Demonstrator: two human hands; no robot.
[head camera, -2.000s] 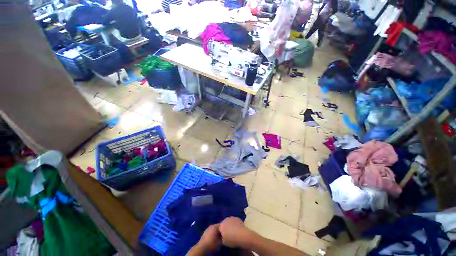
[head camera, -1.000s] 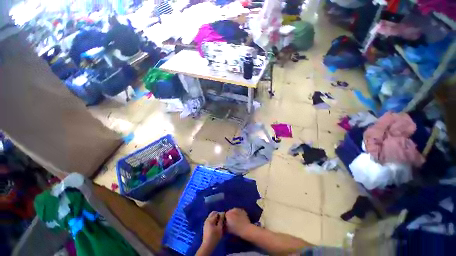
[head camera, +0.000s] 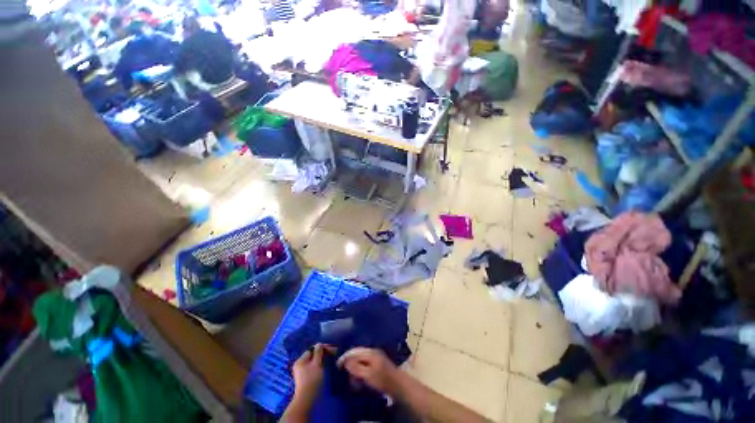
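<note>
My left hand (head camera: 310, 366) and my right hand (head camera: 366, 368) are side by side at the bottom centre, a little apart, with fingers closed over navy cloth. The navy garment pieces (head camera: 377, 318) lie heaped on a bright blue lattice basket (head camera: 277, 355) on the floor. A small pale grey rectangle (head camera: 336, 329) shows on the navy cloth just beyond my hands. The fingertips are blurred, and the cloth between them is partly hidden.
A duller blue basket (head camera: 240, 285) with green and magenta cloth stands to the left. Green cloth (head camera: 137, 380) hangs at the lower left. Pink cloth (head camera: 631, 256) and white cloth are heaped at right. A sewing table (head camera: 364, 124) stands ahead; scraps litter the tiles.
My hands, earlier pressed together, are now slightly apart over the navy cloth. The view has shifted a little between frames.
</note>
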